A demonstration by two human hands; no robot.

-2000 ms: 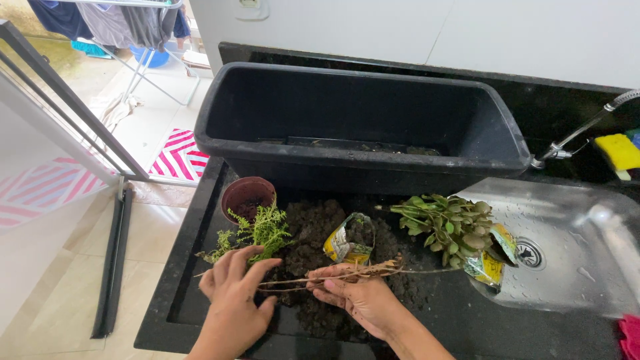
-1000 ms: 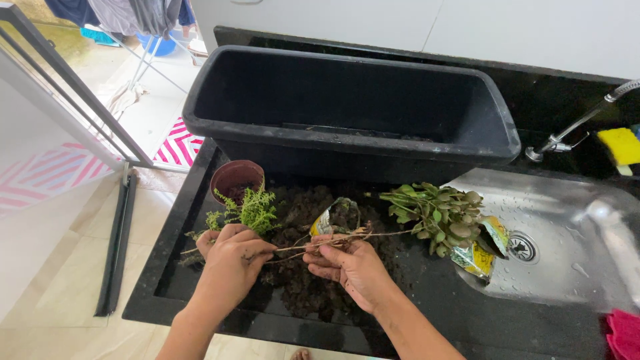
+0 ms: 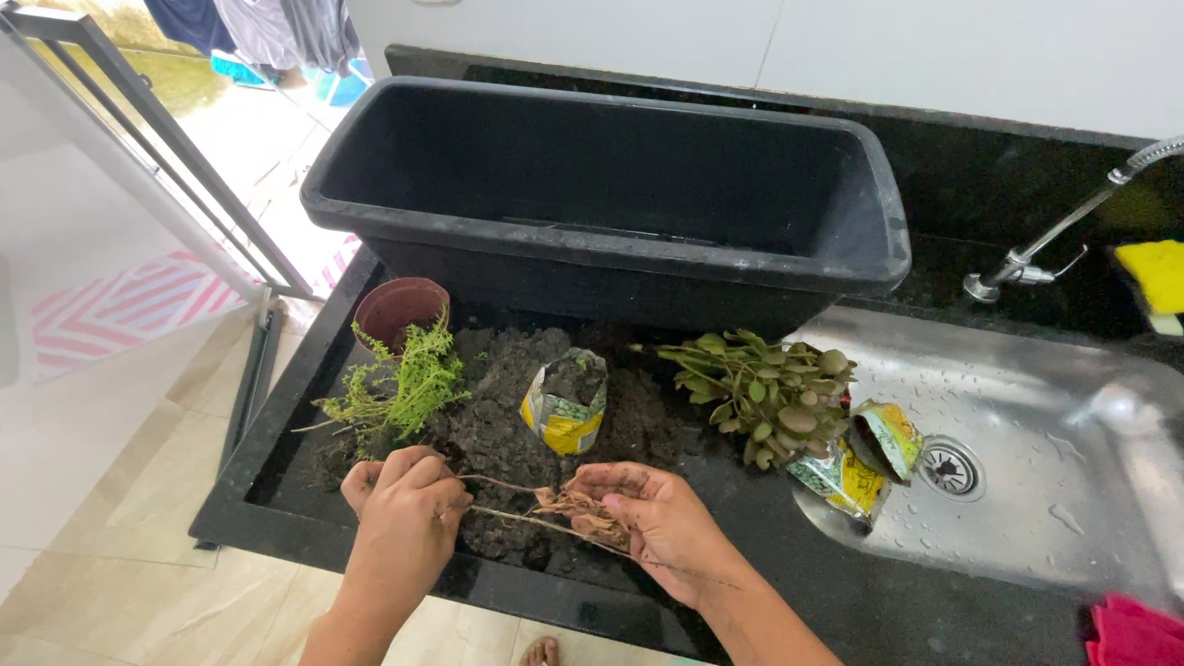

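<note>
My left hand (image 3: 407,499) pinches one end of thin brown stems (image 3: 518,518) near the counter's front edge. Dry leaves and the other part of the stems lie in the fingers of my right hand (image 3: 647,518). Beneath and behind both hands dark soil (image 3: 499,379) is heaped on the black counter. A cut yellow packet filled with soil (image 3: 566,407) stands in the heap. Left of it, a green leafy sprig (image 3: 402,379) lies before a brown plastic pot (image 3: 402,310). To the right is a bunch of round-leaved cuttings (image 3: 768,388).
A long black planter box (image 3: 601,242) stands behind the soil. Torn yellow packets (image 3: 856,462) lie at the rim of the steel sink (image 3: 1017,416). Further right are a chrome faucet (image 3: 1027,264), a yellow sponge (image 3: 1152,277) and a pink cloth (image 3: 1136,629). A glass door (image 3: 129,185) is at left.
Both hands stay on the stems. Dry leaves now show more openly in my right hand, whose palm has turned upward. The sprig, packet and cuttings have not plainly moved.
</note>
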